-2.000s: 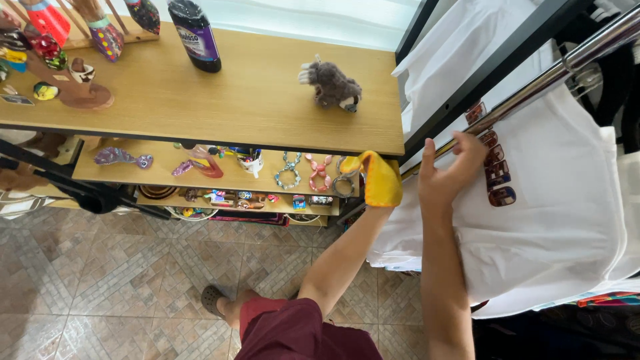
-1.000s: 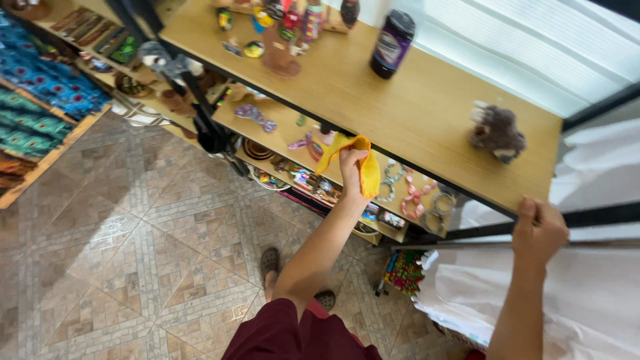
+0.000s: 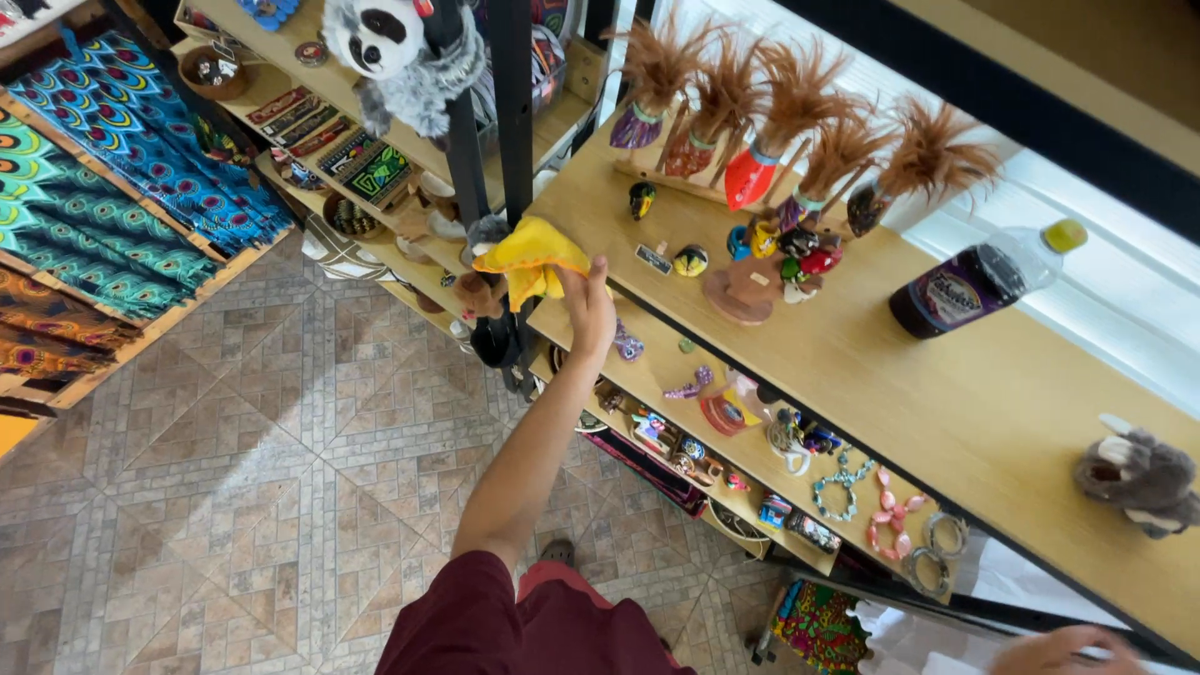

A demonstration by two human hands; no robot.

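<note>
My left hand (image 3: 591,305) grips a yellow cloth (image 3: 534,262) at the left end of the wooden shelf (image 3: 797,347), beside its black upright. Blurred at the lower right edge of the view is my right hand (image 3: 1069,652), near the shelf's front edge; its fingers are not clear. On the top shelf stand a bottle of dark liquid (image 3: 975,281) with a yellow-green cap, a grey plush animal (image 3: 1139,478), a brown figurine base (image 3: 745,289) with small painted birds, and several feather-topped ornaments (image 3: 750,173).
Bracelets (image 3: 844,487) and small trinkets fill the lower shelves. A plush sloth (image 3: 384,42) clings to the black post (image 3: 459,122). Patterned fabrics (image 3: 159,141) hang at the left over a tiled floor (image 3: 281,450). A colourful cloth item (image 3: 820,623) is low at the right.
The left hand has carried the yellow cloth leftward along the shelf. The right hand, on the shelf's corner a second ago, is now at the lower right. The view has swung left.
</note>
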